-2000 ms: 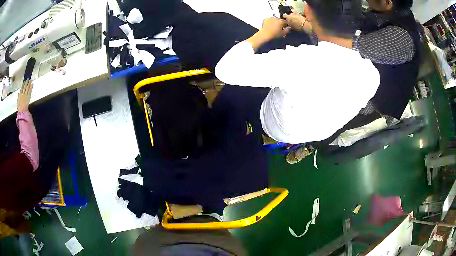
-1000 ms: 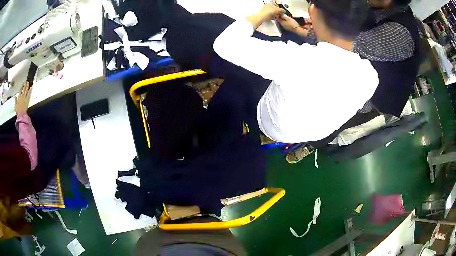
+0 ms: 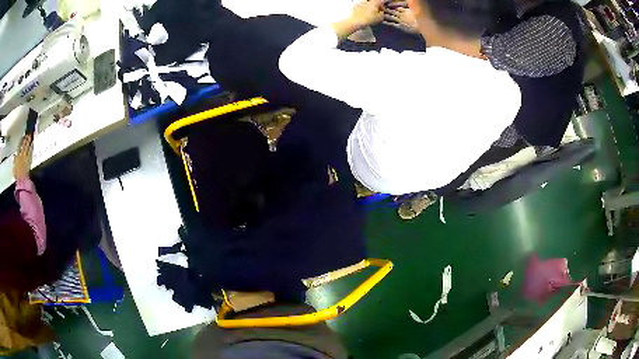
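Neither of my hands is in the picture. A pile of dark garment pieces (image 3: pixel 280 231) lies heaped over the trolley right in front of me. The trolley's yellow tube handle (image 3: pixel 280 322) crosses just before my body, and its far yellow handle (image 3: pixel 217 114) shows beyond the pile. Brown cardboard (image 3: pixel 250 301) shows at the deck's near edge. My grey-brown apron (image 3: pixel 217 343) is at the bottom edge.
A white side table (image 3: pixel 143 224) at the left bears a black rectangle (image 3: pixel 121 163), perhaps a phone. A sewing machine (image 3: pixel 45 66) stands beyond. A person in white (image 3: pixel 434 119) leans over dark cloth; another stands behind. A seated person's pink sleeve (image 3: pixel 30 210) is left. Strips (image 3: pixel 445 287) lie on the green floor.
The view has shifted slightly, so the trolley and tables sit further left. The person in white has moved their hands together. More cardboard shows at the trolley's far end than two seconds ago.
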